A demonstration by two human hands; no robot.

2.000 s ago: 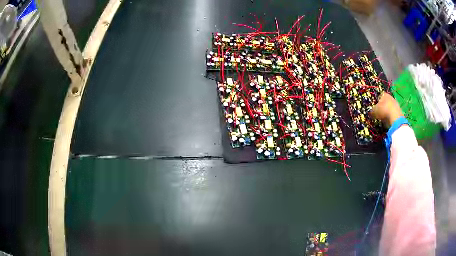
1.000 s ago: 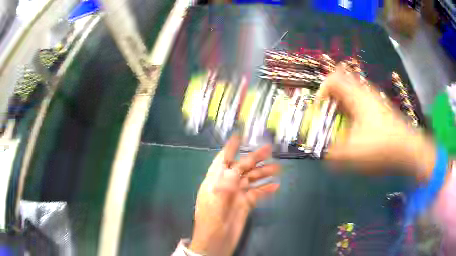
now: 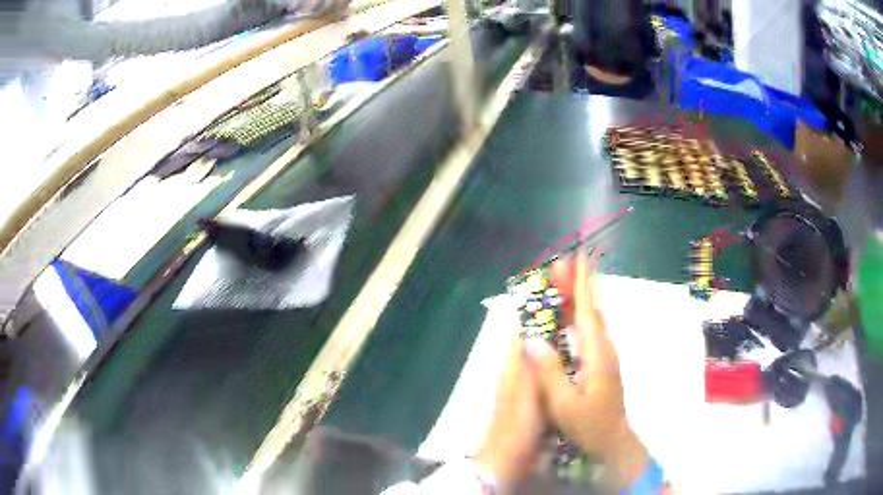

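Observation:
A narrow circuit board panel (image 3: 539,307) with yellow and white parts stands up between my hands, blurred. Thin red wires and a dark straight edge show at its top end. My left hand (image 3: 513,416) is on its left side and my right hand (image 3: 589,387) on its right side, palms turned toward each other. The fingers and palms hide much of the panel; more board parts show below, near my wrists. A blue band is on my right wrist.
White work sheet (image 3: 658,387) lies below my hands. Right: round black fan (image 3: 796,261), red wire pile (image 3: 733,381), dark soldering gun (image 3: 842,421), small board (image 3: 701,264). Farther back: board rows (image 3: 678,164) and a person. Left: conveyor edge (image 3: 387,261), black housing (image 3: 257,244) on silvery sheet.
The view has swung toward the white sheet and conveyor. My hands, apart a second ago, are now together around a board panel. The board rows now appear farther off.

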